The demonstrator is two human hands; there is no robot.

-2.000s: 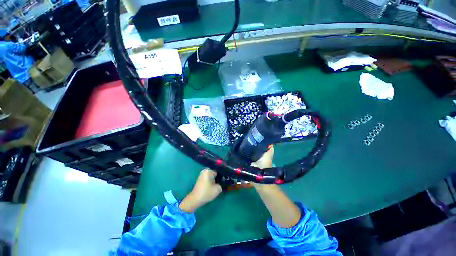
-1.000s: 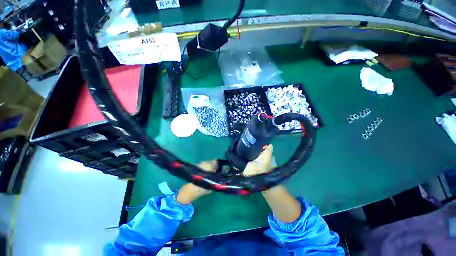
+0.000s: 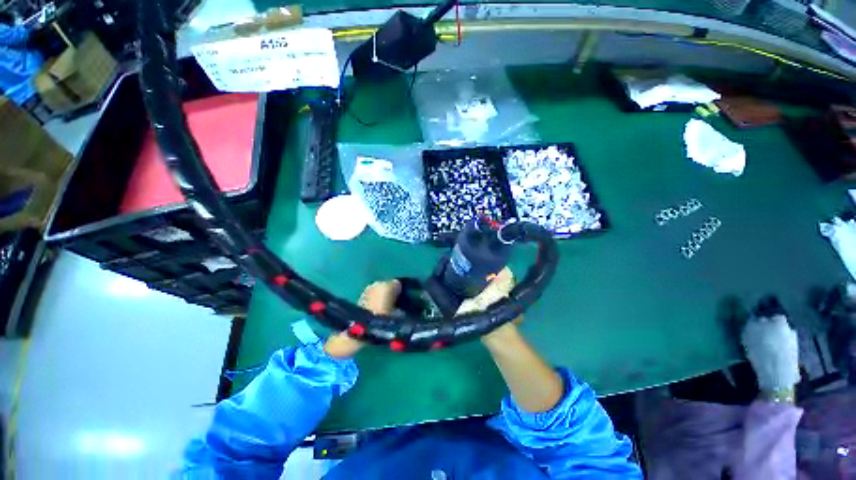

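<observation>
My right hand (image 3: 490, 292) is closed around the black power driver (image 3: 474, 258), which stands tilted in front of the parts tray. My left hand (image 3: 378, 302) grips the left end of a small dark fixture (image 3: 413, 298) just left of the driver. The driver's tip and much of the fixture are hidden by the hands and by the thick black cable (image 3: 310, 305) with red bands, which loops in front. The divided black tray (image 3: 514, 208) holds dark-and-silver parts on its left side and white-silver pieces on its right.
A clear bag of small grey parts (image 3: 394, 206) and a white round dish (image 3: 342, 217) lie left of the tray. Two rows of silver pieces (image 3: 699, 237) lie right. Black crates (image 3: 150, 225) stand left. A gloved hand (image 3: 771, 352) of another person is at the right edge.
The driver and cable loop have shifted slightly left. The view has tilted, so bench items sit higher. A gloved hand of another person has come in at the right.
</observation>
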